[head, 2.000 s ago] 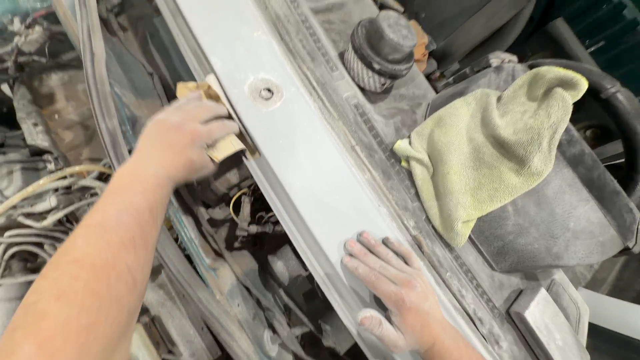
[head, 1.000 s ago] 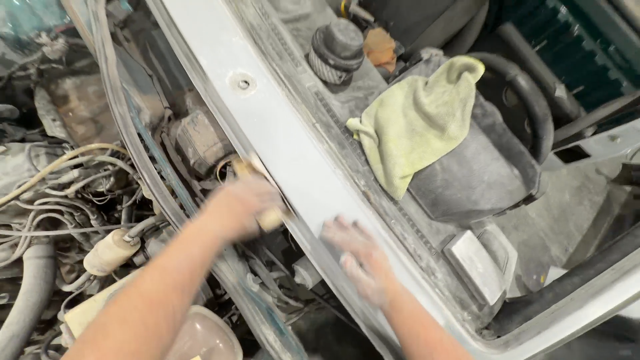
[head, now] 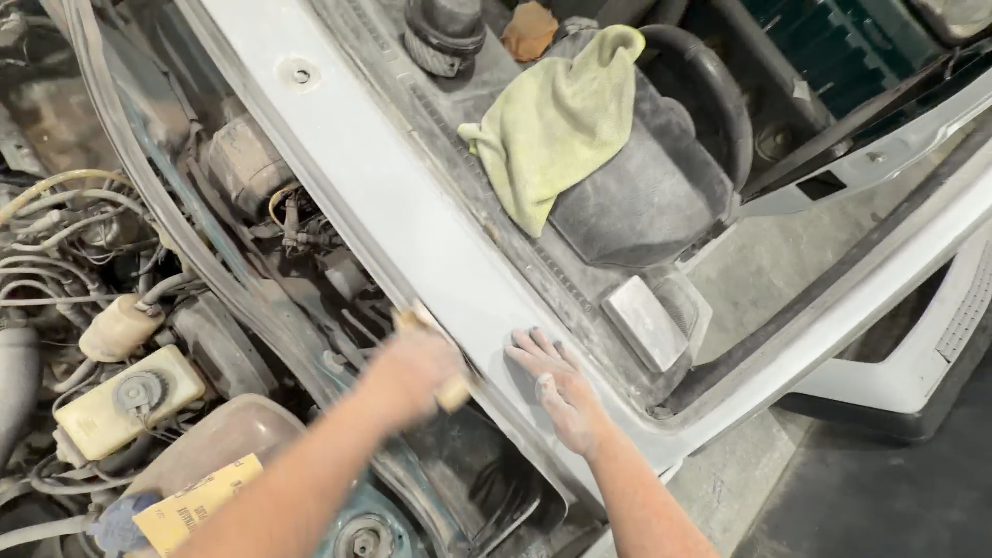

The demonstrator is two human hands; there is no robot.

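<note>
My left hand [head: 411,372], blurred, grips a folded yellowish sheet, likely sandpaper [head: 453,394], against the engine-side edge of the pale cowl panel [head: 387,186] of a car. My right hand [head: 558,387], dusty with white powder, rests palm down on the same panel, a short way to the right, fingers slightly spread and holding nothing. A hole with a bare ring [head: 300,75] shows farther up the panel. The underside of the left hand's sheet is hidden.
A yellow-green cloth [head: 562,124] lies over the dusty dashboard [head: 643,201] near the steering wheel [head: 725,93]. A grey sanding block [head: 645,323] sits nearby. Left are engine bay hoses [head: 70,209], a yellowish reservoir [head: 128,403] and a yellow printed sheet [head: 198,500].
My left hand has moved down along the panel edge with the folded sheet, away from the ringed hole. My right hand still rests on the panel. The view has shifted toward the windshield corner.
</note>
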